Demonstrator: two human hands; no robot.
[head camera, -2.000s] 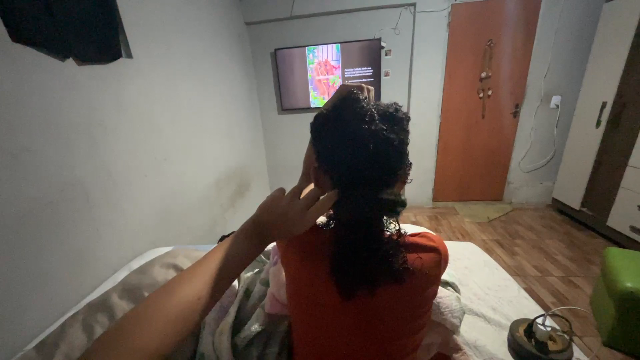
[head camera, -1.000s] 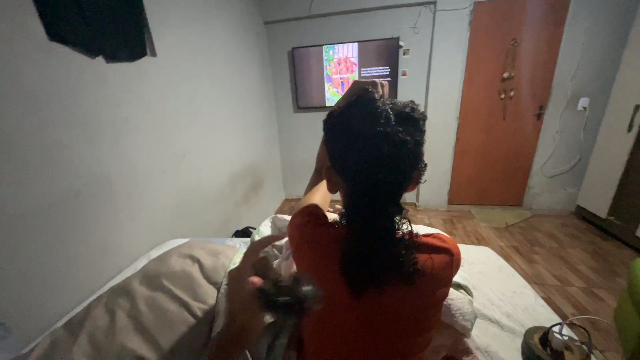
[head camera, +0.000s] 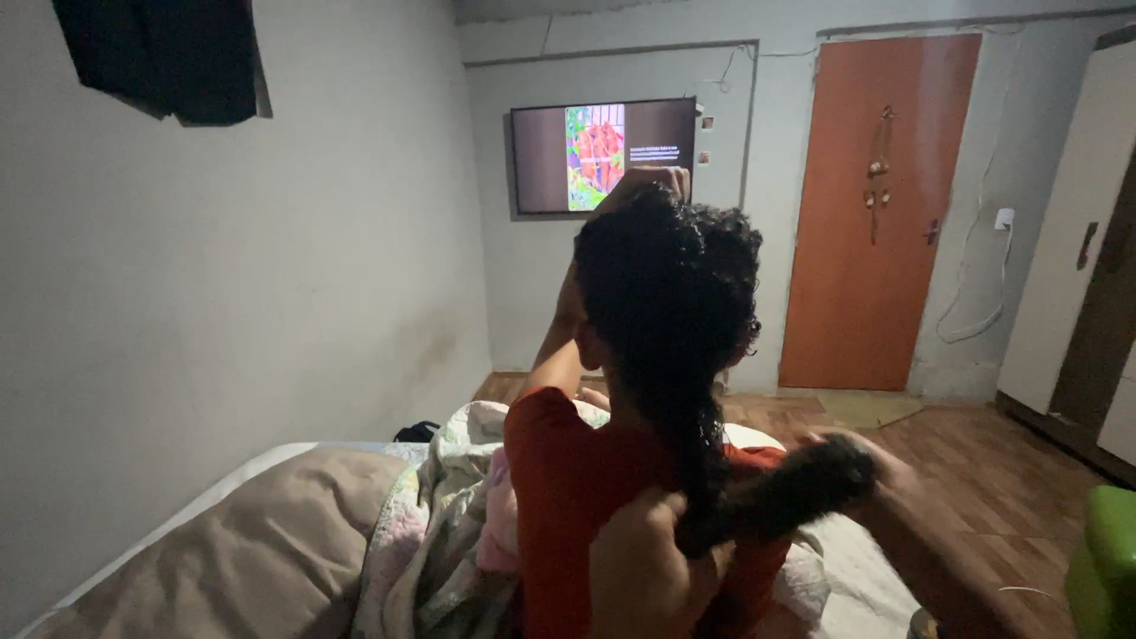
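Observation:
A person in a red shirt (head camera: 568, 515) sits with their back to me, one hand (head camera: 657, 177) raised to the top of their head. Their dark curly hair (head camera: 666, 302) hangs in a gathered length down the back. My left hand (head camera: 652, 564) is closed around the lower part of this length, behind the shirt. Out to the right, my right hand (head camera: 887, 470) holds the end of the hair, which is drawn sideways. Motion blurs both hands, and the fingers of my right hand are partly hidden by the hair.
Rumpled blankets (head camera: 435, 524) and a beige cover (head camera: 257, 541) lie on the bed at left. A green seat (head camera: 1105, 559) stands at the right edge. Beyond are a wall-mounted television (head camera: 541, 160), an orange door (head camera: 874, 222) and a wardrobe (head camera: 1047, 257).
My right hand has come into view at the right. My left hand was beside the person's head, then low at the left, and is now on the hair, which is drawn out to the right.

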